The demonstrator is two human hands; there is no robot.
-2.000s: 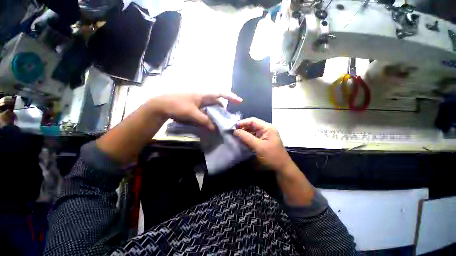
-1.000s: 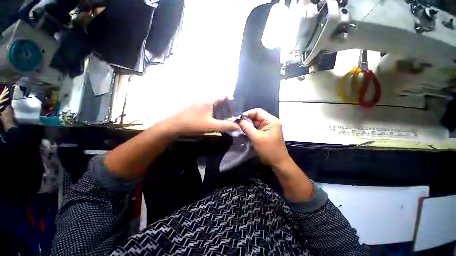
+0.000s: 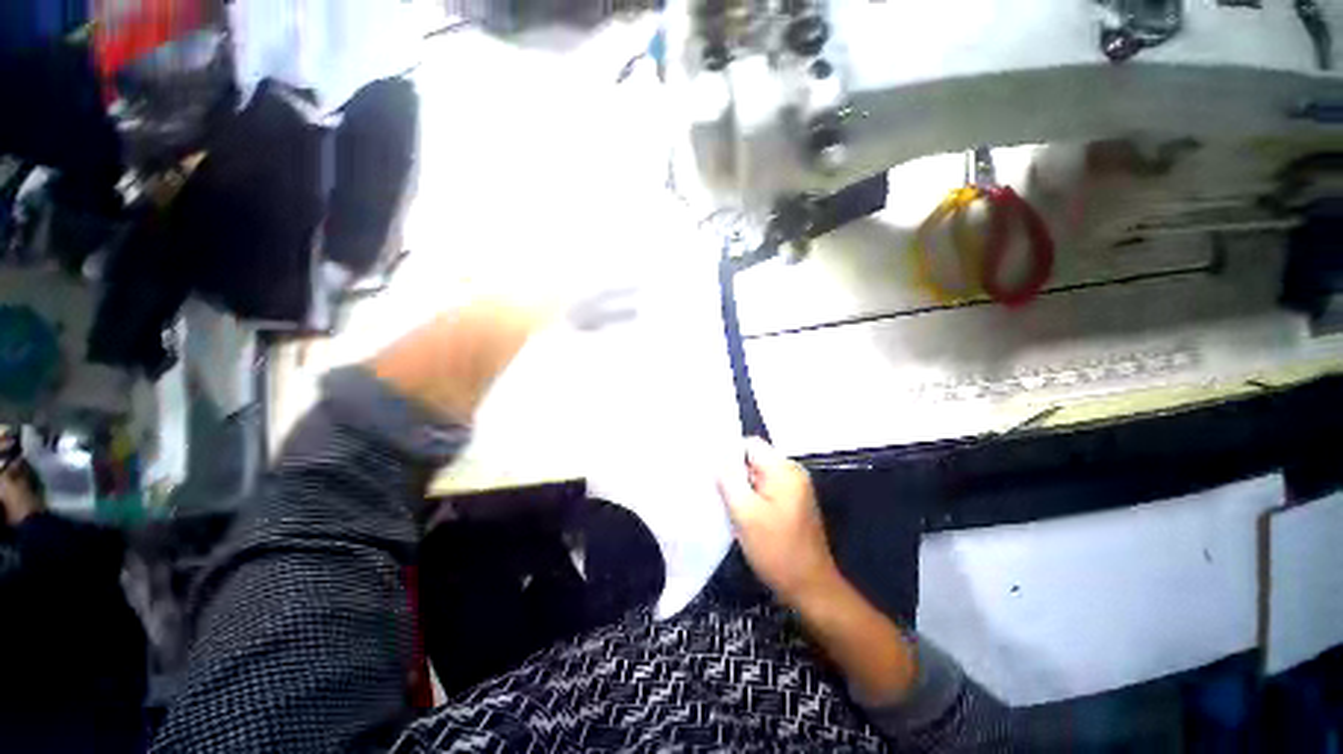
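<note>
A white garment panel [image 3: 670,486] lies over the table's front edge, and its pointed lower end hangs towards my lap. The dark edge of a black panel [image 3: 741,361] shows along its right side. My right hand [image 3: 776,516] pinches the panels' right edge at the table front. My left hand [image 3: 479,346] is blurred and washed out by glare on the left of the white panel; its fingers cannot be made out. The needle area [image 3: 737,243] of the sewing machine [image 3: 1031,111] is above the panels.
Yellow and red looped scissors [image 3: 984,248] lie under the machine arm. Dark cut pieces [image 3: 262,206] hang at the left. A printed ruler [image 3: 1068,376] runs along the front edge. White boards [image 3: 1097,589] are below the table at right. Part of another person [image 3: 52,589] shows at far left.
The small crumpled pale cloth between my hands is no longer seen. The white panel now lies spread over the black one. My hands have moved apart, the right one lower. The view has shifted.
</note>
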